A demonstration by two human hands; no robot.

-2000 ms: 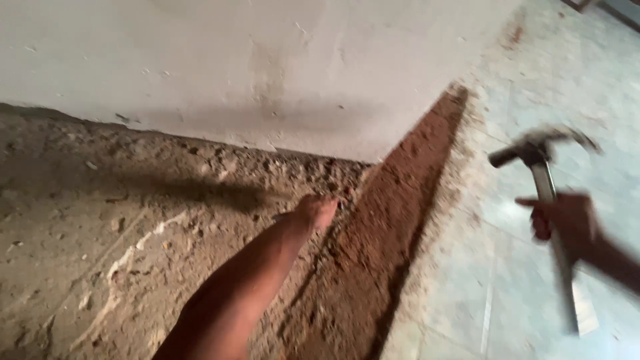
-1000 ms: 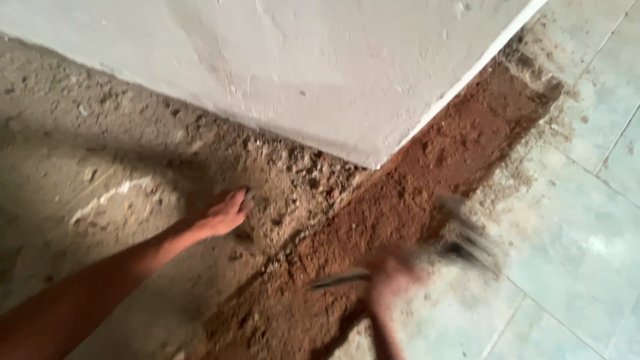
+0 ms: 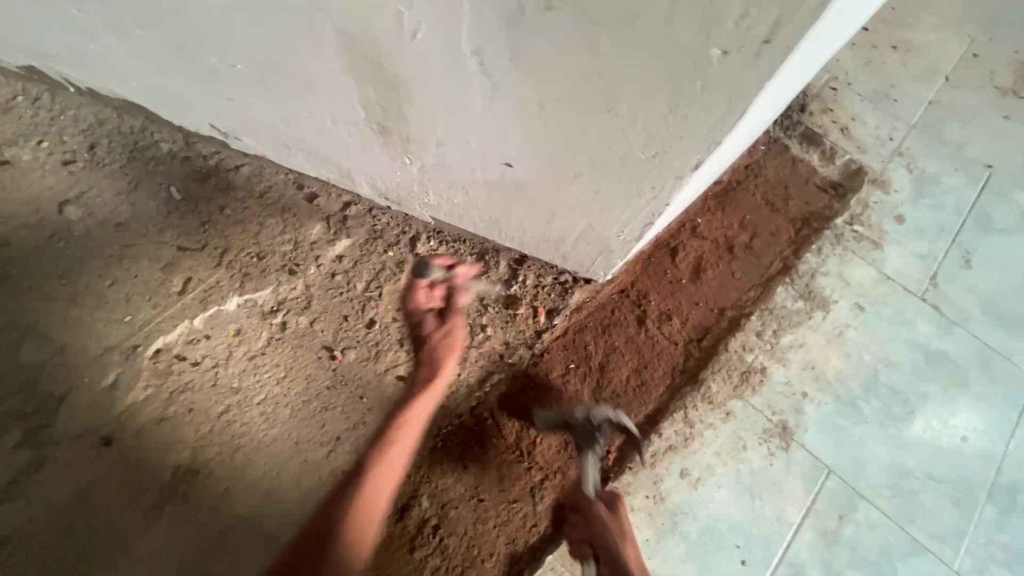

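My left hand (image 3: pixel 438 308) is raised over the rough broken floor near the wall corner. Its fingers are closed round a small blurred tool (image 3: pixel 428 270) with a dark end, perhaps a chisel; its shape is not clear. Lower down, my right hand (image 3: pixel 596 524) grips the handle of a claw hammer (image 3: pixel 590 426). The hammer's head is over the reddish earth strip (image 3: pixel 680 296), its claw pointing right. The two hands are apart, and the hammer does not touch the tool in my left hand.
A pale plastered wall (image 3: pixel 496 128) comes down to a corner beside the earth strip. Pale blue-green floor tiles (image 3: pixel 912 416), dusty along their broken edge, lie to the right. Rough concrete rubble (image 3: pixel 240 352) spreads on the left.
My left hand has moved right, nearer the wall corner. My right hand and the hammer were over the tiles at first, then over the strip's edge; now they are lower, nearer me.
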